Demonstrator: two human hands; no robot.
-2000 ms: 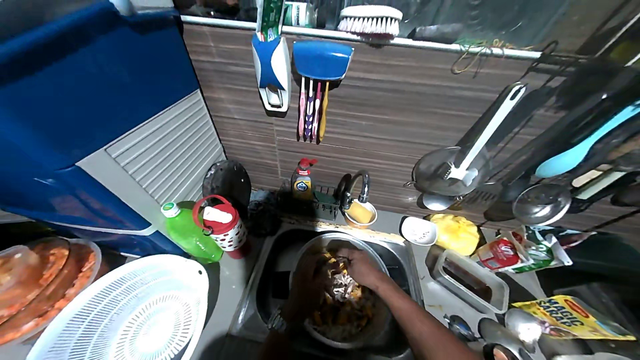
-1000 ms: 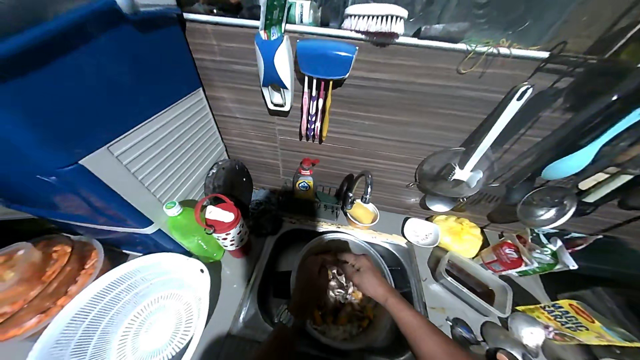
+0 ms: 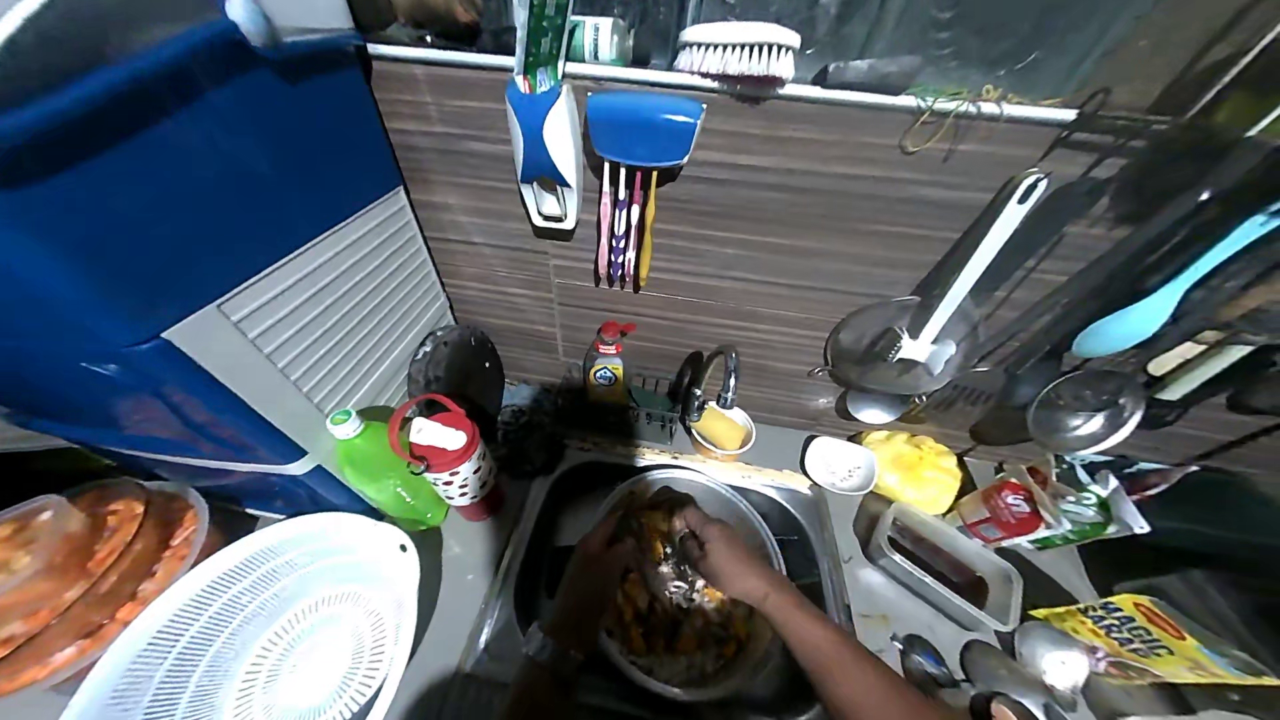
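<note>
A round metal basin (image 3: 700,683) stands in the steel sink (image 3: 497,610), with orange-brown and pale food pieces (image 3: 672,620) inside, their kind unclear. My left hand (image 3: 603,555) is at the basin's left side, dark and partly in shadow, its fingers against a dark and orange piece. From the right, my right hand (image 3: 715,550) reaches in with bent fingers at the same piece, above the pale pieces. The fingertips of both hands are partly hidden. Behind the basin is the curved faucet (image 3: 722,365), beside a small bowl holding a yellow sponge (image 3: 720,428).
Left of the sink are a white plastic colander (image 3: 270,610), a green bottle (image 3: 385,470) and a red-lidded tumbler (image 3: 455,465). To the right lie a small white bowl (image 3: 840,465), a yellow bag (image 3: 912,470), a rectangular container (image 3: 945,565) and spoons (image 3: 1050,655). A strainer (image 3: 900,345) hangs on the wall.
Both hands stay over the food in the basin. My left hand shows more plainly at the basin's left side than one second ago, and a dark and orange piece is now raised between the hands.
</note>
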